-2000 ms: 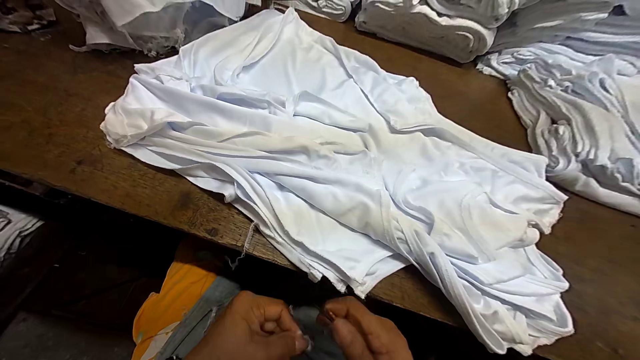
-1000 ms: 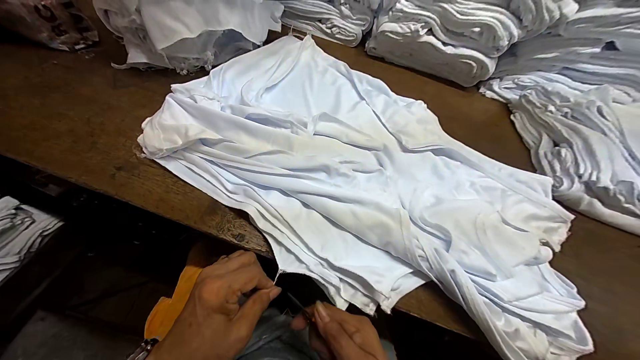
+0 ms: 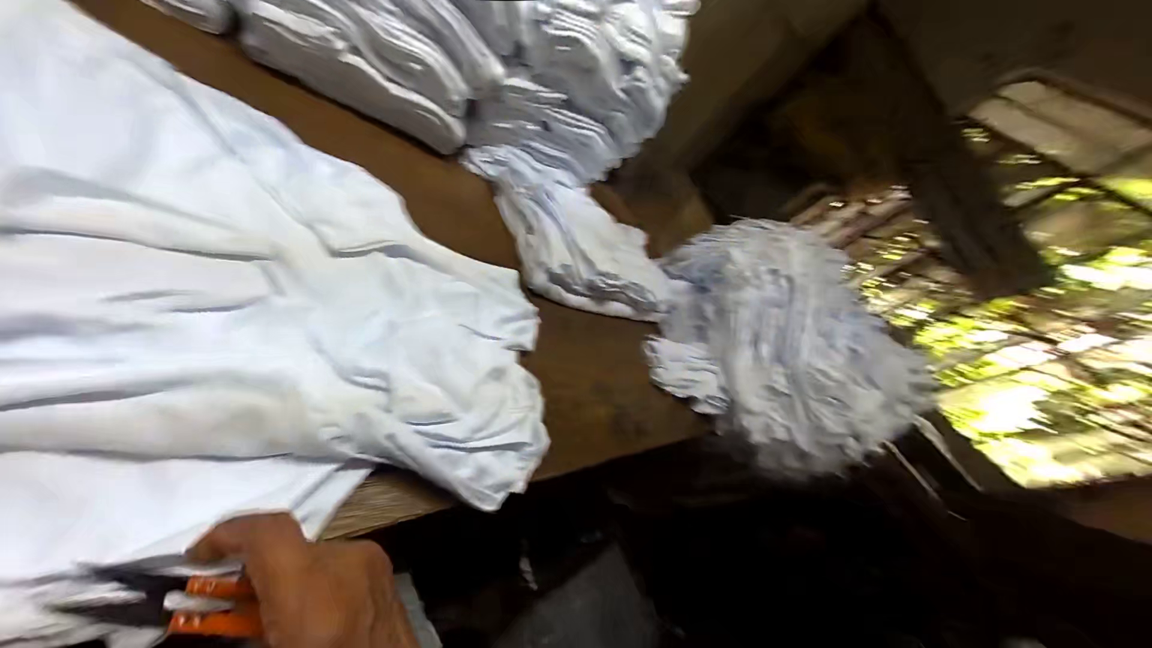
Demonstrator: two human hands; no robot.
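White fabric garments (image 3: 270,324) lie in a loose, wrinkled layer over the wooden table, filling the left of the head view. At the bottom left, my right hand (image 3: 310,585) grips a small cutting tool with orange handles (image 3: 216,607), perhaps thread snips. Its dark blades (image 3: 126,594) point left over the cloth and are blurred. The hand is beside the lower edge of the cloth, at the front of the table. My left hand is out of view.
Stacks of folded white cloth (image 3: 360,63) stand along the table's far side. A large bundle of white cloth (image 3: 783,351) sits at the right end of the wooden table (image 3: 603,387). Dark space lies below the front edge, with bright foliage beyond at the right.
The view has swung to the right. My left hand has gone out of view. My right hand now holds the orange-handled tool over the cloth; both hands were together at the table's edge before.
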